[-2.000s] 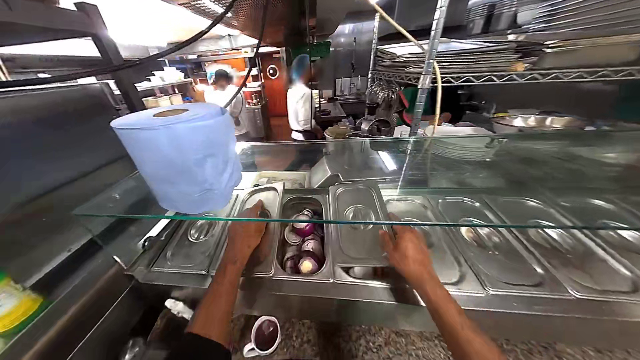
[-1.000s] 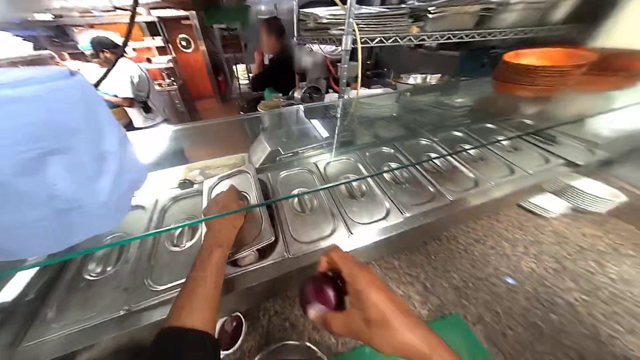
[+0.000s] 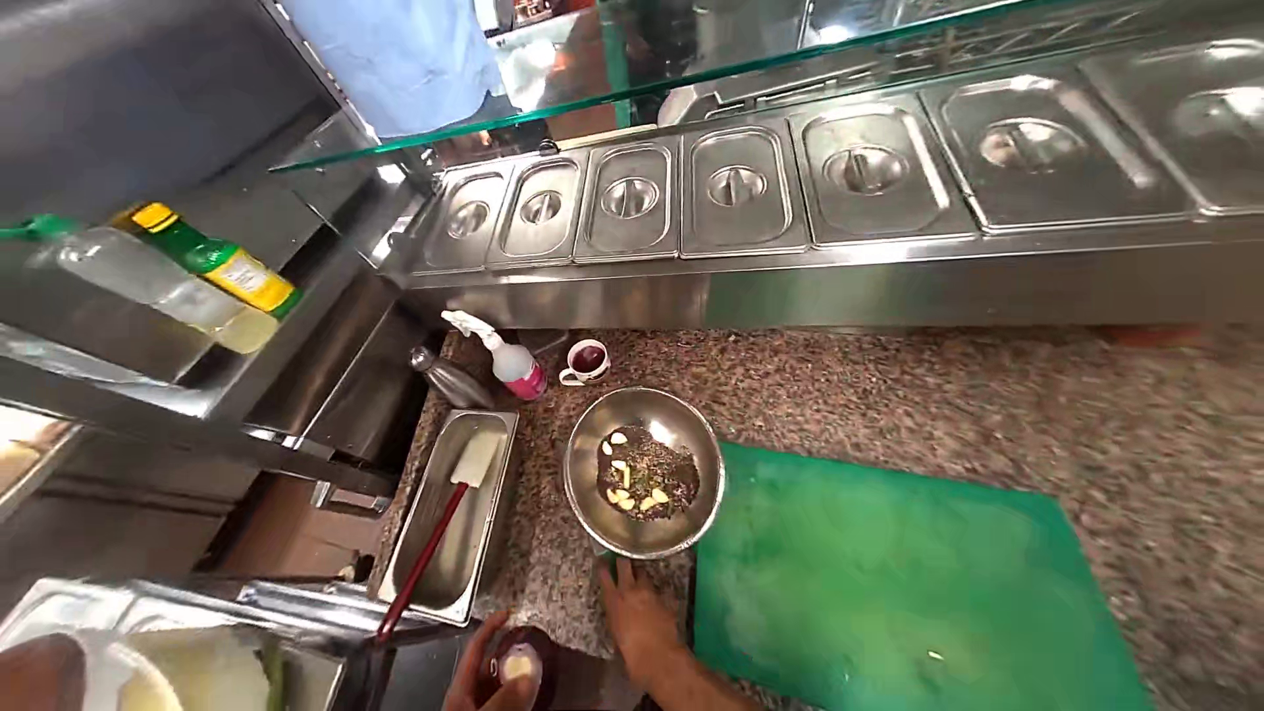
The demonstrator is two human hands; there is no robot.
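At the bottom edge, my left hand (image 3: pixel 484 673) is closed around a red onion (image 3: pixel 521 660), partly cut off by the frame. My right hand (image 3: pixel 640 617) reaches in from the lower right, its fingertips close to the near rim of a steel bowl (image 3: pixel 583 434). A small green thing shows at those fingertips; whether they grip it is unclear. The bowl holds peeled garlic cloves (image 3: pixel 620 496) and dark ground seasoning (image 3: pixel 676 469). To its right lies a green cutting board (image 3: pixel 889 573).
Beyond the counter (image 3: pixel 849 395) runs a row of lidded steel pans (image 3: pixel 736 193) under a glass shelf (image 3: pixel 691 84). Left of the bowl are a spray bottle (image 3: pixel 515 367), a mug (image 3: pixel 590 363), a metal bottle (image 3: pixel 452 380) and a steel pan (image 3: pixel 504 494) with a red-handled spatula (image 3: pixel 434 543).
My left hand has left the pan lid and now holds a red onion. A second ago my right hand held one; now it is by the bowl. The view has turned down to the counter.
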